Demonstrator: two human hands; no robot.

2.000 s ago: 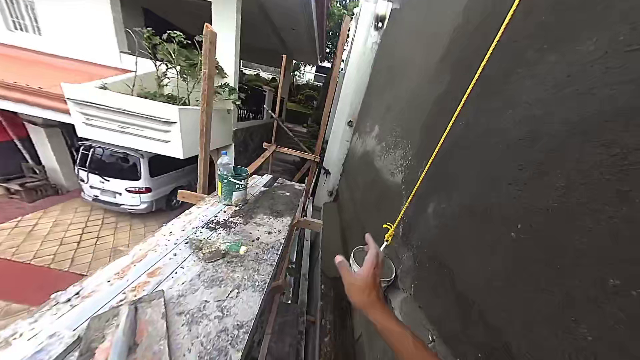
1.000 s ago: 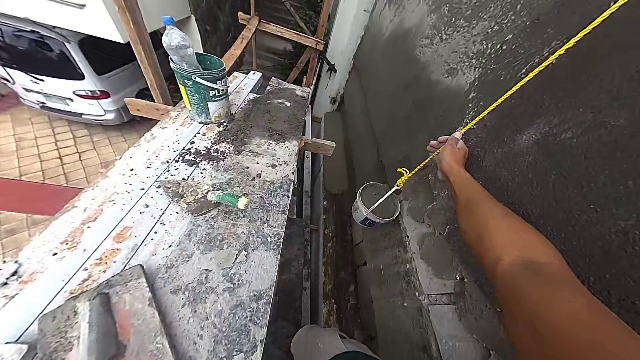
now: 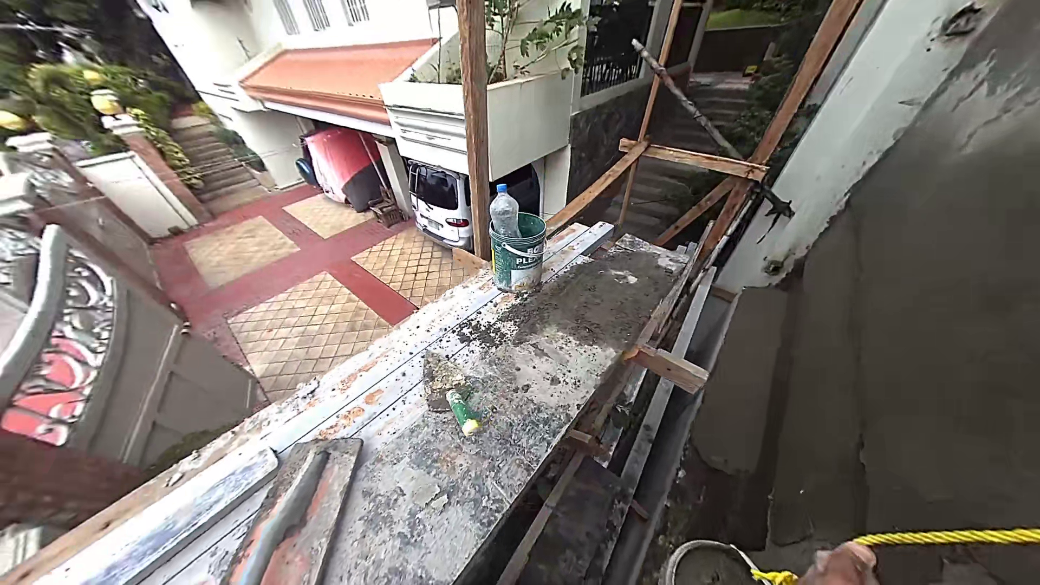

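My right hand is closed around a yellow braided rope at the bottom right, and only its knuckles show. Just left of it, a bucket is tied to the rope and cut off by the lower edge; grey material shows in it. My left hand is out of view. On the scaffold platform lie a pointing trowel with a green handle and a mortar-stained plasterer's float. A green plastic bucket with a clear plastic bottle in it stands farther along.
The grey plastered wall rises on the right. Between it and the platform runs a gap, crossed by a wooden beam end. A wooden post stands beyond the platform's left edge. Far below are a tiled driveway and a white van.
The view has swung left and up since one second ago. The bucket and my right hand now show only at the bottom edge. The trowel and green bucket have stayed put.
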